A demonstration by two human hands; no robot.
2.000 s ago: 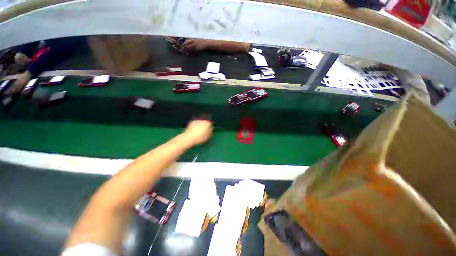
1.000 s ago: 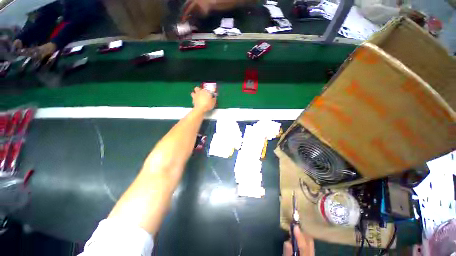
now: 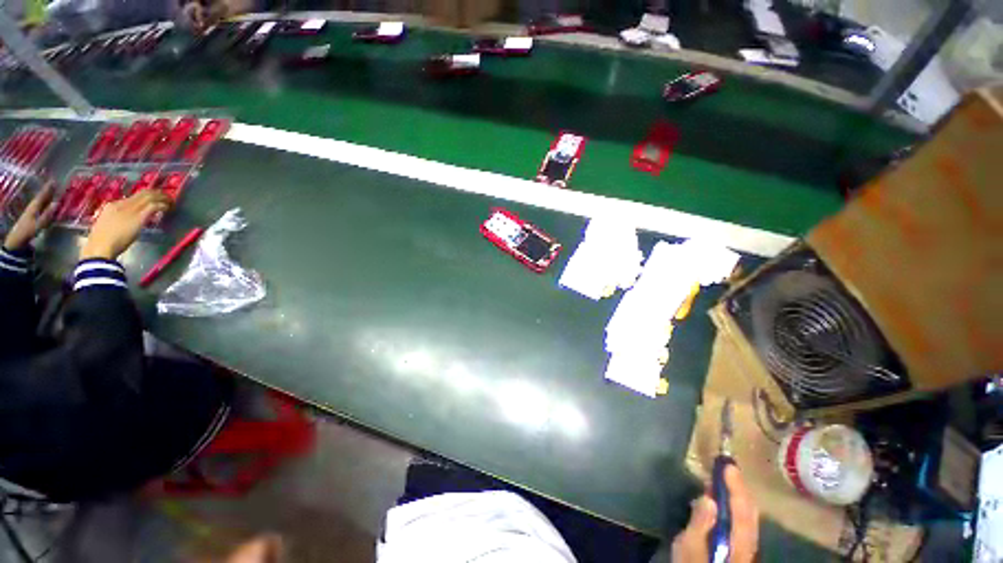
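Observation:
My right hand (image 3: pixel 717 522), cut off by the bottom edge, is shut on the blue-handled soldering iron (image 3: pixel 722 495), its tip pointing up over the cardboard mat. A blurred skin-coloured shape (image 3: pixel 258 551) at the bottom edge may be my left hand; what it holds cannot be told. A red-edged phone assembly (image 3: pixel 520 240) lies on the bench near the belt rail. White LCD modules (image 3: pixel 603 258) with orange-yellow flex strips lie in overlapping rows to its right. Another phone assembly (image 3: pixel 562 158) lies on the belt by the rail.
A boxed fan (image 3: pixel 819 330) and a red-banded solder reel (image 3: pixel 827 463) stand at right. A red housing (image 3: pixel 654 147) lies on the green belt. At left, a neighbouring person's hands (image 3: pixel 127 223) are at trays of red parts, near a crumpled plastic bag (image 3: pixel 212 275).
The view has swung left and down. The left arm has withdrawn from the belt, where a phone assembly now lies by the rail. The right hand still holds the iron.

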